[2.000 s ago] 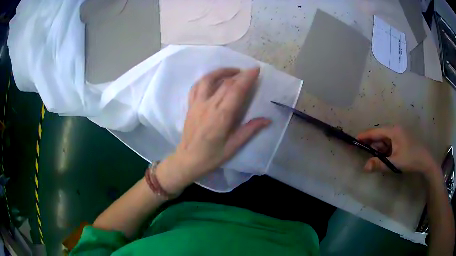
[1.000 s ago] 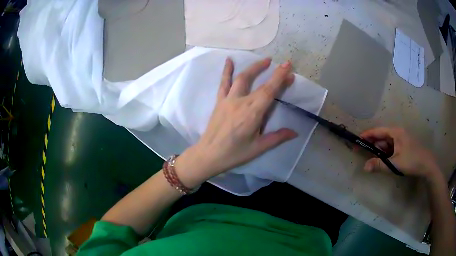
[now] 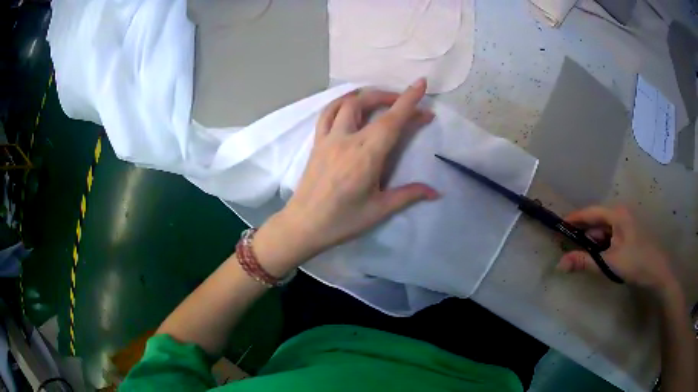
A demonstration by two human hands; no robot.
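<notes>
White, slightly see-through interfacing (image 3: 467, 222) lies across the middle of the table, its straight right edge slanting toward the near edge. My left hand (image 3: 352, 172) rests on it, fingers spread, gripping nothing that I can see. My right hand (image 3: 612, 249) holds black scissors (image 3: 528, 205) by the handles. Their blades point left over the interfacing and look closed. The grey pocket piece (image 3: 579, 126) lies right of the interfacing. The white pocket template (image 3: 653, 121) with ruled lines lies further right.
A large grey rounded piece (image 3: 260, 65) and pale pink pieces (image 3: 402, 38) lie at the far side. The interfacing heap (image 3: 115, 76) hangs over the table's left side. Grey and pink cloths are at the upper right. The green floor (image 3: 153, 230) has a yellow-black line.
The whole view has shifted, so the table things appear further right and lower. My left hand has slid left relative to the interfacing's straight edge. The scissors remain in my right hand over the interfacing.
</notes>
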